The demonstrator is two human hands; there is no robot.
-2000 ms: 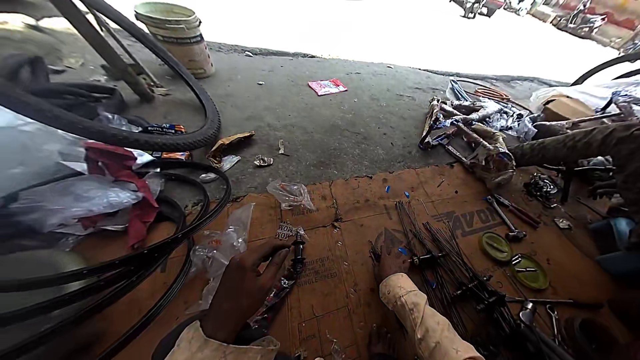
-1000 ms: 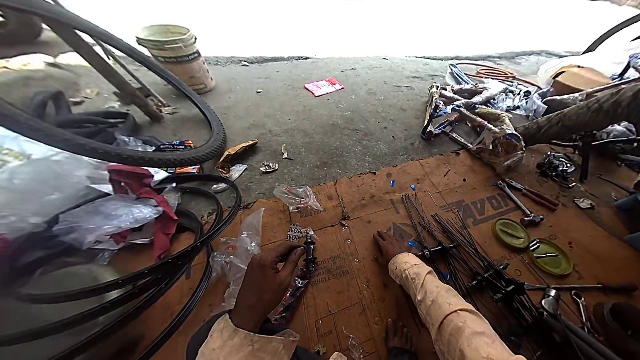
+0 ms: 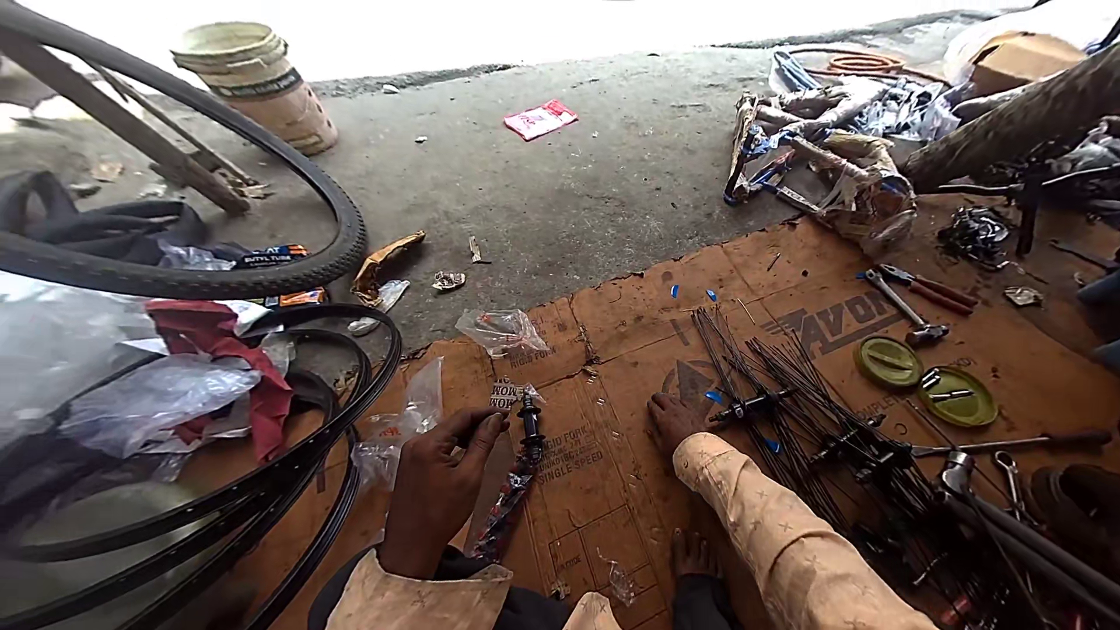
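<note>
Near the middle of the view my left hand (image 3: 446,481) is raised with thumb and forefinger brought together; whether something small is pinched there I cannot tell. Just to its right a black bicycle hub (image 3: 530,424) stands out above a dark, shiny plastic-wrapped bundle (image 3: 506,516). My right hand (image 3: 675,422) rests palm down on the flattened cardboard (image 3: 612,490), its fingers partly hidden. Right of it lie black hubs laced with loose spokes (image 3: 757,404). A clear plastic bag (image 3: 500,331) lies beyond my left hand.
Black rims (image 3: 376,367) and a bicycle tyre (image 3: 346,219) fill the left side, with a bucket (image 3: 262,96) behind. At right are a hammer (image 3: 901,306), pliers (image 3: 936,289), a green lid (image 3: 888,361), a green dish (image 3: 958,395) and a wrapped frame (image 3: 831,166).
My right hand was beside the spokes two seconds ago and now lies flat on the cardboard left of them. The left hand remains near the upright hub.
</note>
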